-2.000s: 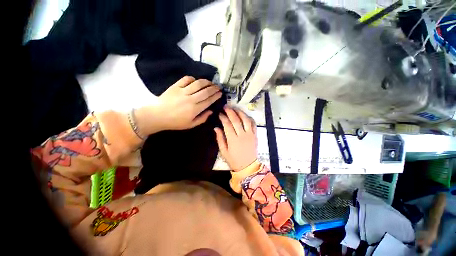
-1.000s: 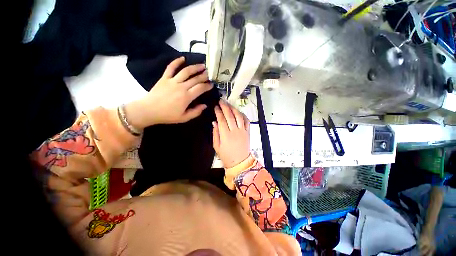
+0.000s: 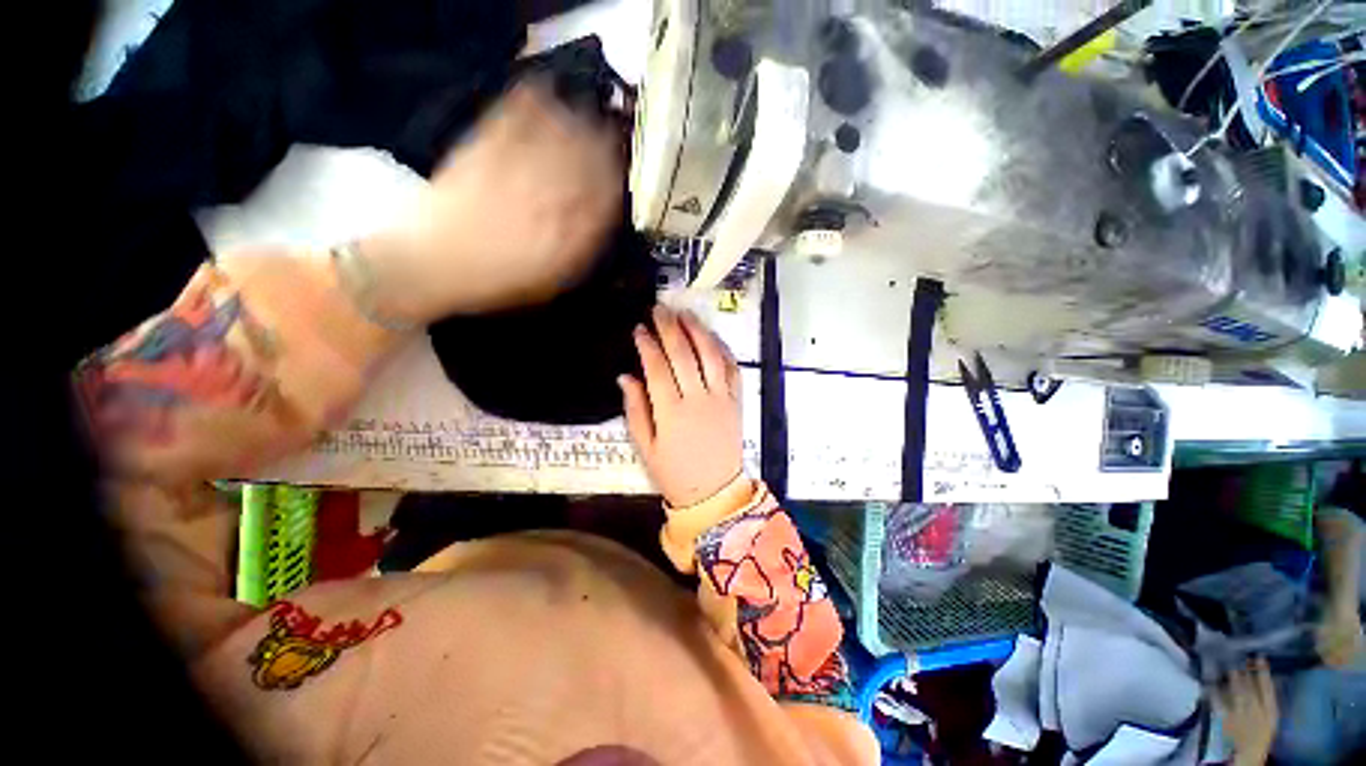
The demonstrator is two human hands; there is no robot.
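Note:
A black cut piece (image 3: pixel 547 352) lies on the white table left of the needle, its rounded end on the bed short of the printed ruler edge. My left hand (image 3: pixel 524 202) is blurred over its upper part, by the left end of the sewing machine (image 3: pixel 959 165); its fingers cannot be made out. My right hand (image 3: pixel 686 401) lies flat at the piece's right edge, fingers slightly apart, fingertips just below the presser foot area (image 3: pixel 692 267). The needle is hidden. Thread snips (image 3: pixel 990 413) lie right of the two black strips (image 3: pixel 915 389).
More black pieces (image 3: pixel 300 90) are heaped at upper left. A lime-green basket (image 3: pixel 276 546) is at lower left. A pale green basket (image 3: pixel 959 620) with plastic bags is below the table. At lower right are grey-white pieces (image 3: pixel 1116 659) and another person's hands (image 3: pixel 1246 709).
The black piece has moved up from the table's near edge, uncovering the ruler markings. My left hand has moved up and is now blurred. My right hand has stayed nearly in place.

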